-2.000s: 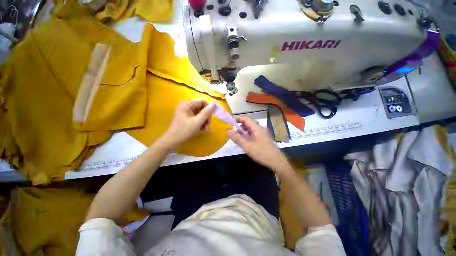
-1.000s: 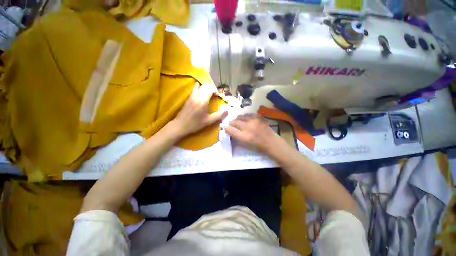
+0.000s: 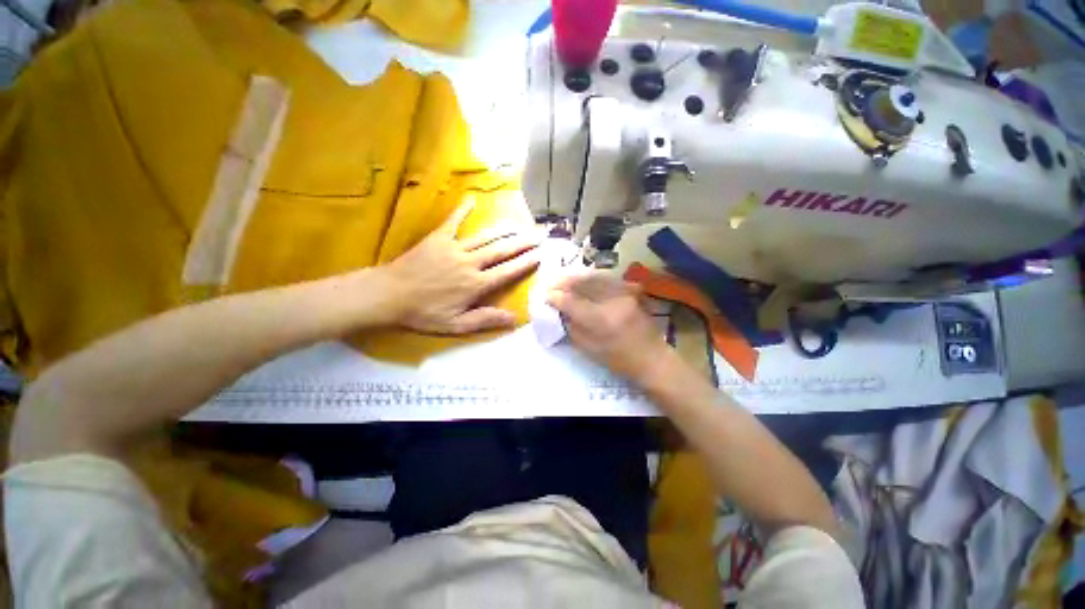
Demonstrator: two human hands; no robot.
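A mustard-yellow garment panel (image 3: 321, 226) with a pale strip (image 3: 236, 184) lies left of the needle, its right edge at the presser foot (image 3: 566, 248). My left hand (image 3: 458, 283) lies flat on the panel with its fingers spread, just left of the foot. My right hand (image 3: 604, 319) pinches a small pale lilac fabric strip (image 3: 550, 324) just in front of the foot. The fingers hide part of the strip. The white sewing machine (image 3: 714, 167) stands over the work.
Navy (image 3: 712, 280) and orange (image 3: 696, 312) strips and black-handled scissors (image 3: 814, 331) lie right of the needle. A bobbin tray (image 3: 959, 338) is at the table's right end. A pink thread cone (image 3: 579, 30) stands at the machine's left. Grey-white cloth (image 3: 922, 500) hangs at lower right.
The strip, first held between both hands, is now at the presser foot in my right hand. My left hand has moved onto the yellow panel and flattened. The camera view has shifted.
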